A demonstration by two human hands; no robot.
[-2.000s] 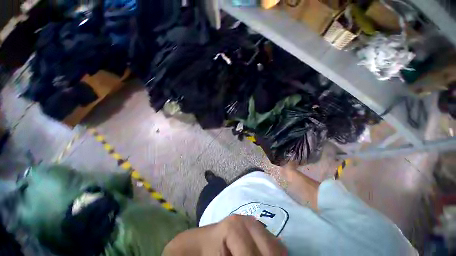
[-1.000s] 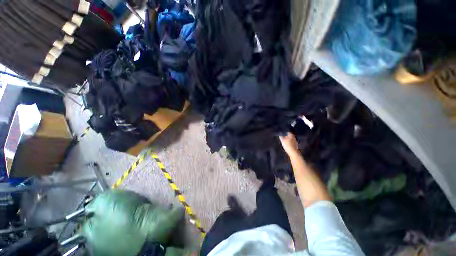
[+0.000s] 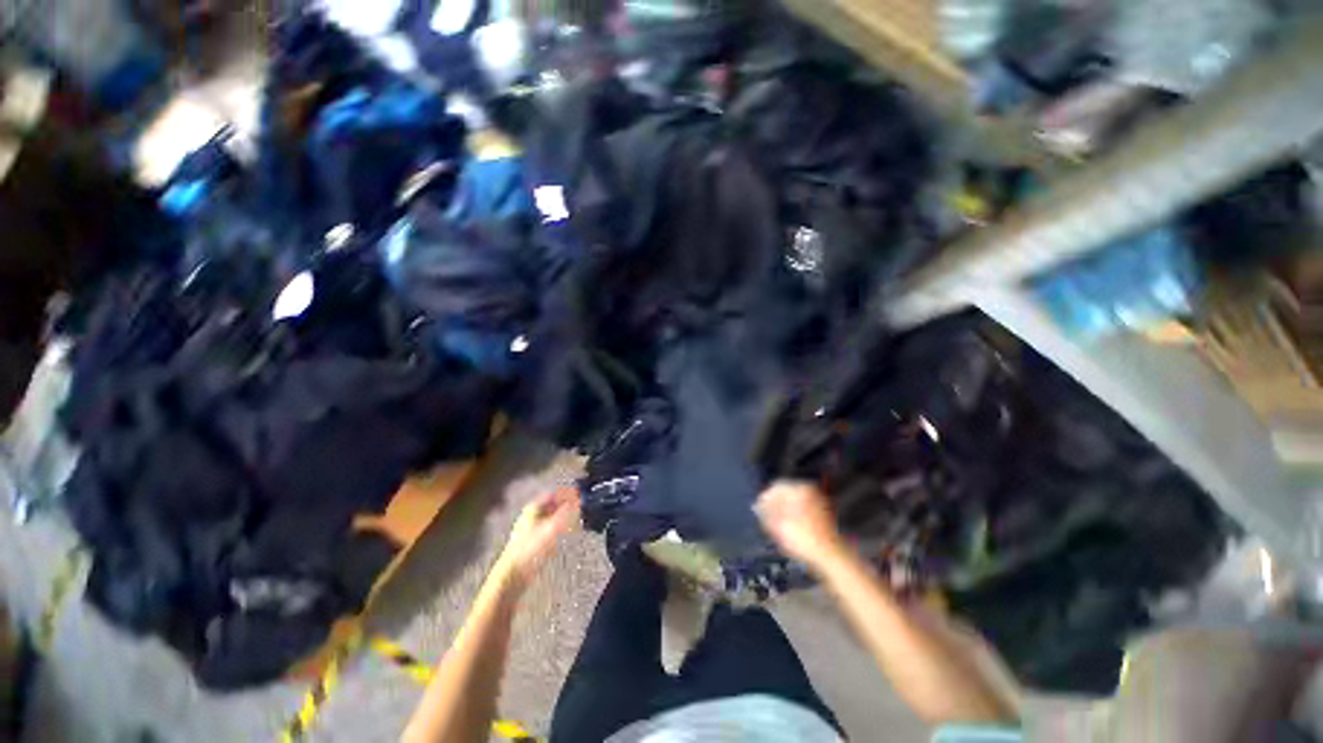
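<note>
A dark navy garment lies spread between my hands at the near edge of a large heap of dark garments. My left hand is closed at its left edge, near a patch with white marks. My right hand is closed at its right edge. Both hands are blurred and their fingertips are partly hidden against the dark cloth. White tags or labels show on the heap.
More black and blue garments lie heaped at the left around a brown cardboard piece. A grey-white shelf edge crosses the right, with dark garments beneath it. Yellow-black floor tape runs at lower left.
The view has moved closer over the dark heap. My left hand has come into view beside the garment, and my right hand is now nearer my body. The green bundle has left the view.
</note>
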